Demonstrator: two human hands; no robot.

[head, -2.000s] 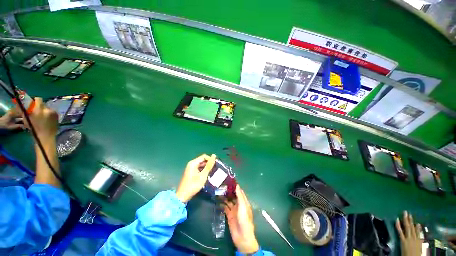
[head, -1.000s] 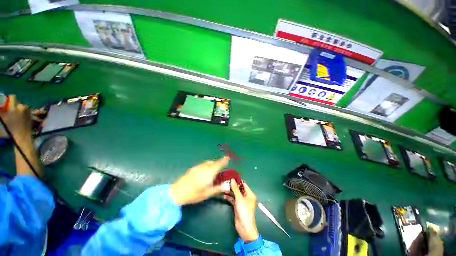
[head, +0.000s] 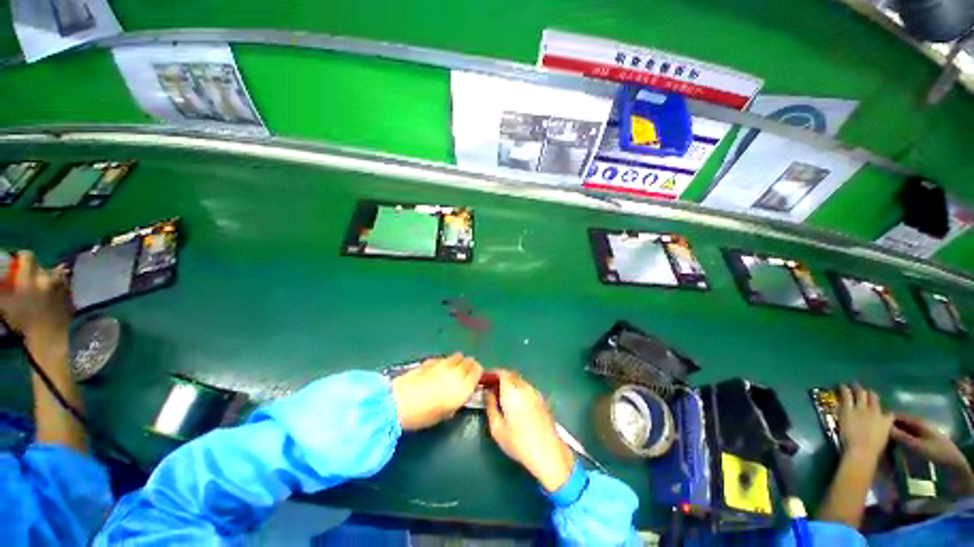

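My left hand and my right hand are close together above the near edge of the green bench. They hold a small bag of red-wired components between their fingers; most of it is hidden by the hands. A small tangle of red wired components lies on the bench just beyond the hands. White-tipped tweezers lie to the right, partly behind my right hand and sleeve.
A tape roll, a black mesh fan, a blue soldering station and an iron holder stand at right. A solder spool is at left. Opened tablets line the bench. Neighbours' hands work at both sides.
The bag was held up with its label showing; now both hands close over it, lower and nearer the bench edge. The view has turned. The right neighbour's hands have come over a tablet.
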